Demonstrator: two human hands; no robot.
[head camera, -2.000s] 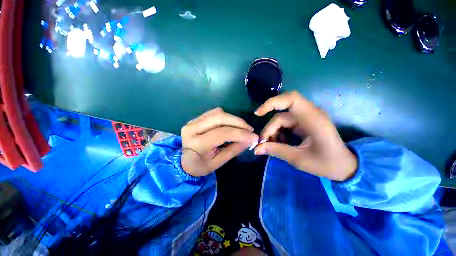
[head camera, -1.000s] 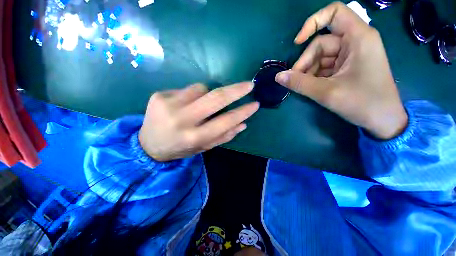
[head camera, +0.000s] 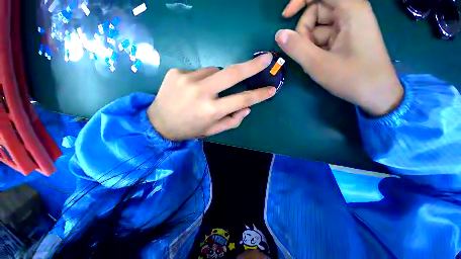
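Note:
A round glossy black watch head (head camera: 264, 80) lies on the dark green mat in front of me. An orange-and-white pull tab (head camera: 277, 66) lies on the right part of its face. My left hand (head camera: 210, 98) reaches in from the left, with two fingertips resting on the watch head and the other fingers beside it. My right hand (head camera: 343, 55) is just right of and beyond the watch head, thumb and fingers apart, not touching it. I see nothing in my right hand.
Loose blue-and-white tabbed films (head camera: 103, 45) lie under bright glare at the far left. A small clear plastic piece (head camera: 179, 6) lies at the far edge. More black watch heads (head camera: 447, 23) stand at the far right. A red crate (head camera: 20, 96) is at the left edge.
The two hands first held something small together near my body, then moved to the watch head. The orange-and-white tab now shows on its face. My right hand has lifted off it, slightly away.

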